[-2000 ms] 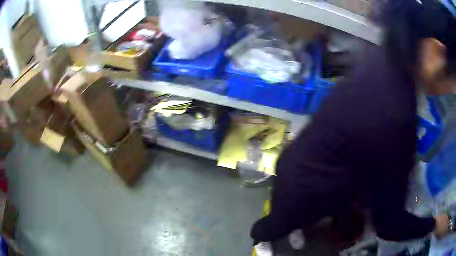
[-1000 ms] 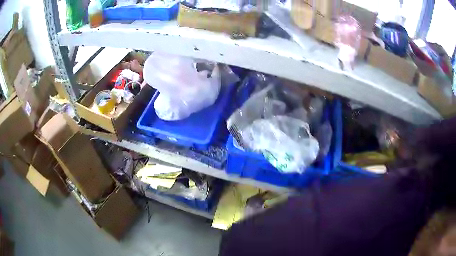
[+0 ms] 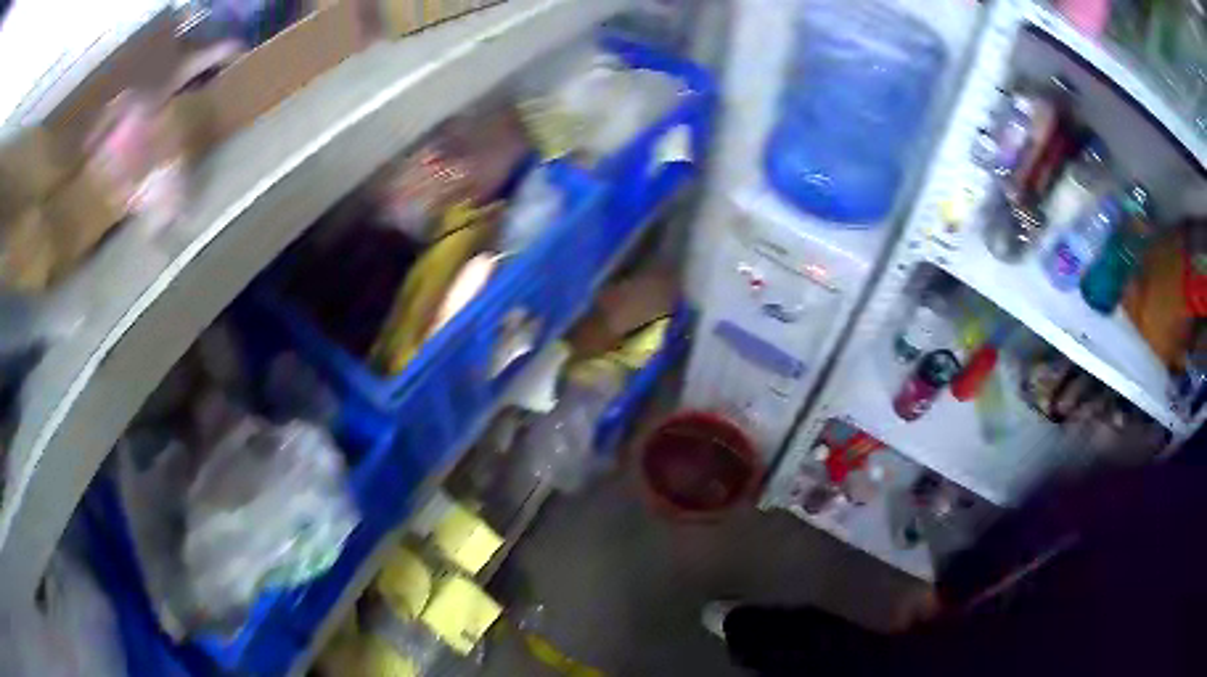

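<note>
Neither of my hands is in view. Nearest in front is a grey shelf (image 3: 199,251) running diagonally on the left. Blue crates (image 3: 450,347) stand on it, one with yellow and white items inside. A clear plastic bag (image 3: 265,516) lies in the crate at the lower left. A white water dispenser (image 3: 741,284) stands upper centre with a translucent blue bottle (image 3: 858,113) on top and small red and white taps below. An orange-red bucket (image 3: 699,466) stands on the floor at its foot. The picture is blurred by motion.
A person in dark clothing (image 3: 1085,582) fills the lower right; a dark leg with a light shoe tip reaches over the grey floor (image 3: 582,582). A white rack (image 3: 986,284) with bottles and cups stands right of the dispenser. Yellow sheets (image 3: 461,611) hang low by the shelf.
My view has swung right along the shelf. The cardboard boxes on the floor have left the picture; the dispenser, bucket and bottle rack have come in. The dark-clothed person remains at the right.
</note>
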